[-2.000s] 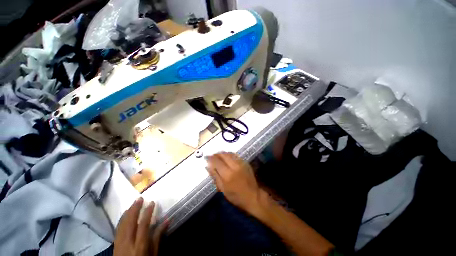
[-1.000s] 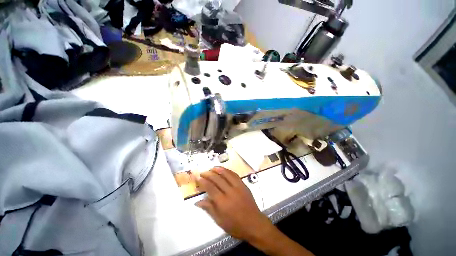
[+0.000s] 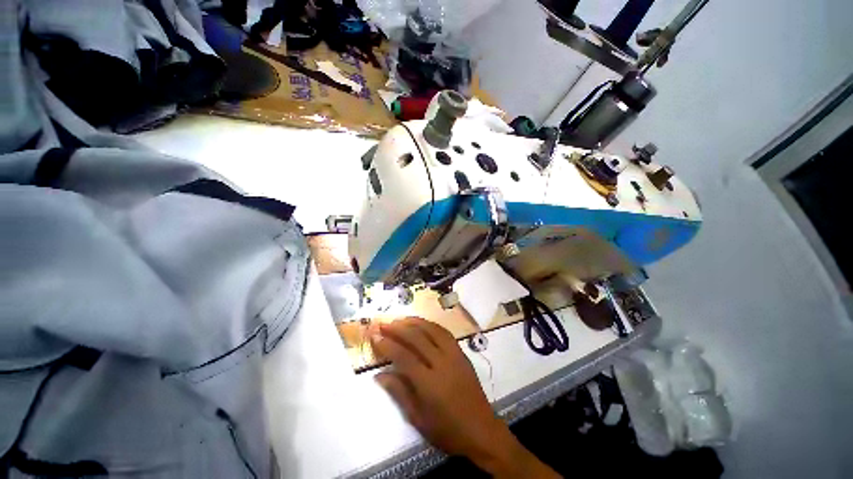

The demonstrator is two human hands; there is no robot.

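The white sewing machine head with a blue stripe (image 3: 552, 210) stands tilted in view at the centre. My right hand (image 3: 430, 379) is at the near edge of the tan bed (image 3: 449, 313), its fingertips near the silvery needle plate (image 3: 360, 301). The fingers are bent; whether they hold something is too blurred to tell. A small round metal bobbin (image 3: 478, 342) lies by the bed edge, with a fine thread on the table beside it. My left hand is out of the picture.
Pale grey cloth (image 3: 159, 309) is heaped on the left. Black scissors (image 3: 544, 329) and a white scrap (image 3: 488, 292) lie under the machine arm. Cardboard (image 3: 299, 89) lies behind. Clear plastic bags (image 3: 673, 393) are at the lower right; a dark bottle (image 3: 622, 101) stands behind.
The view has swung left, towards the needle end. My right hand has moved from beside the bobbin to the bed near the needle plate. My left hand has left the picture.
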